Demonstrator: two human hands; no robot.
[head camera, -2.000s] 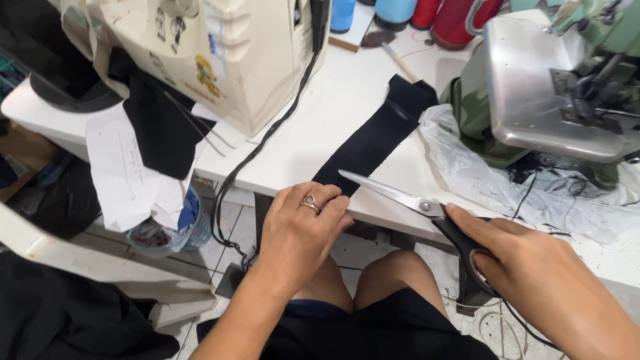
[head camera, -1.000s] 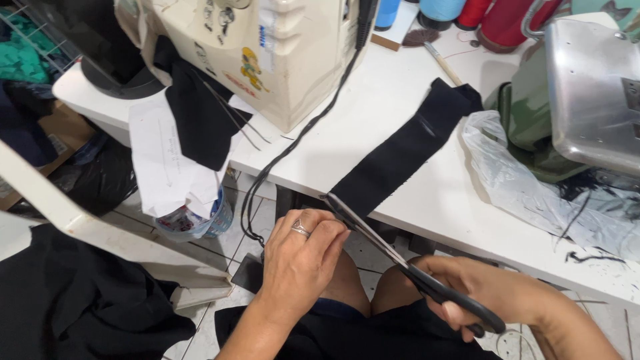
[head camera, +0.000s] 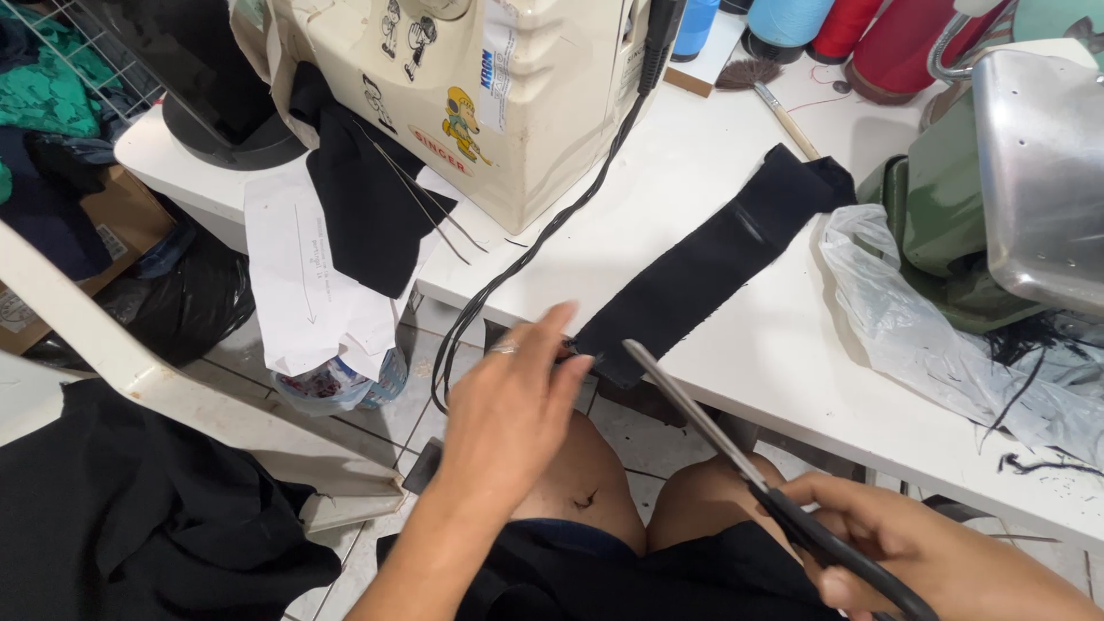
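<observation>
A black fabric strip (head camera: 707, 259) lies slantwise on the white table, its near end hanging over the front edge. At that end is my left hand (head camera: 517, 397), thumb and forefinger apart beside the strip's corner; whether the fingertips touch the cloth is hard to tell. My right hand (head camera: 897, 535) holds black-handled scissors (head camera: 699, 414) by the handles. The blades look closed, seen nearly edge-on, with the tip close to the strip's near end. A small dark scrap lies on my thigh.
A cream Singer sewing machine (head camera: 483, 95) with a black cord (head camera: 552, 233) stands at the back left. Thread cones (head camera: 789, 21) and a brush (head camera: 785, 108) lie behind the strip. To the right are a green machine (head camera: 940, 216) and a plastic bag (head camera: 897, 319). A bin (head camera: 384, 379) stands below left.
The fingers of my left hand have spread apart at the strip's near end. The scissors, with blades apart two seconds ago, now look closed and their tip has moved a little away from my left hand.
</observation>
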